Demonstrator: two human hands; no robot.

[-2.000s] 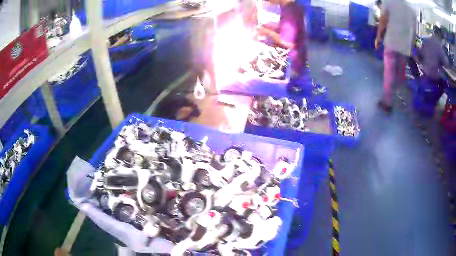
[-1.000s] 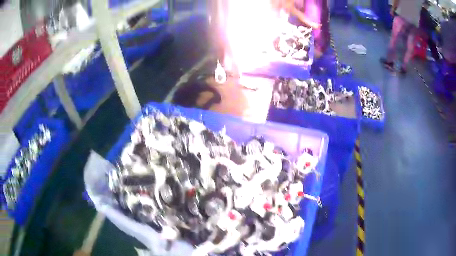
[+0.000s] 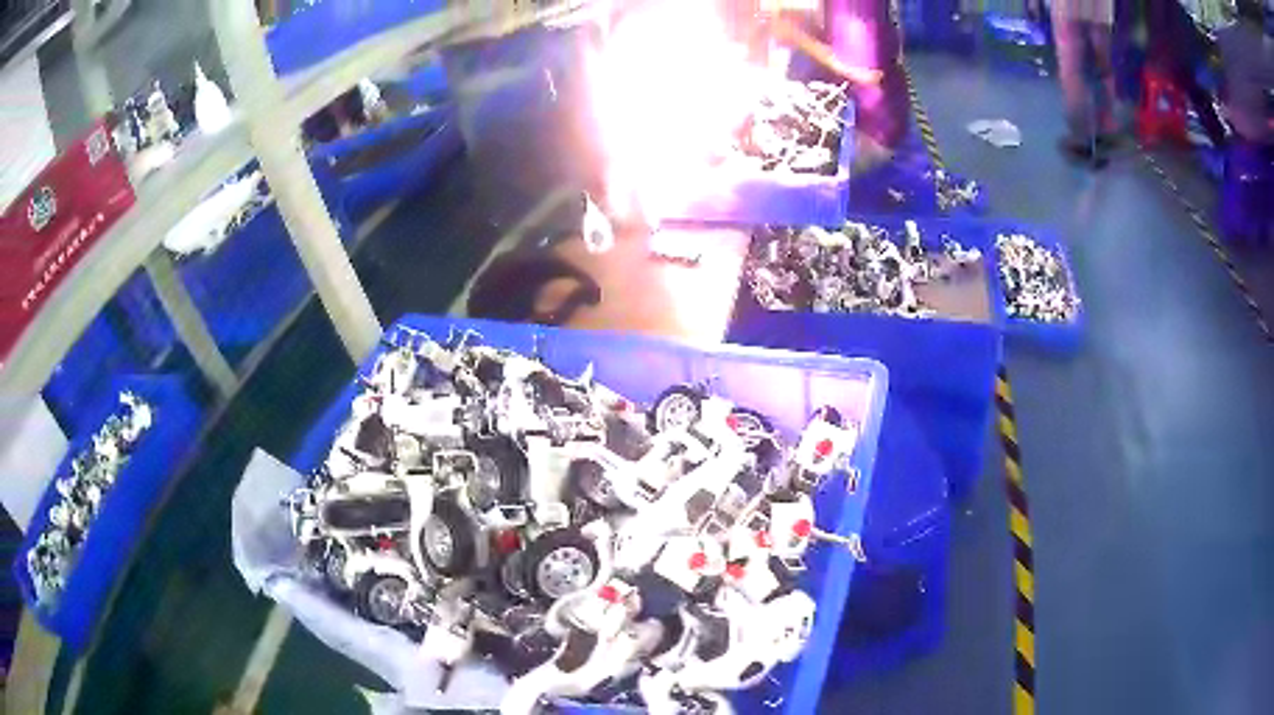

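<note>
A blue parts bin (image 3: 817, 374) stands nearest in front of me, heaped with white toy scooters (image 3: 699, 489) with black wheels (image 3: 565, 564) and small red spots. A pale translucent liner (image 3: 301, 580) hangs over its left and near edge. Neither my left hand nor my right hand is in the picture.
Behind the bin lie brown cardboard (image 3: 650, 296) and a white bottle (image 3: 597, 224). More blue bins of white parts (image 3: 838, 266) stand beyond, near a very bright glare. Yellow-black floor tape (image 3: 1021, 545) runs at right. People's legs (image 3: 1084, 77) show far back.
The view first shifted so the near bin moved right, then back slightly left. The picture is sharper now. The distant standing person has moved up towards the picture's top edge.
</note>
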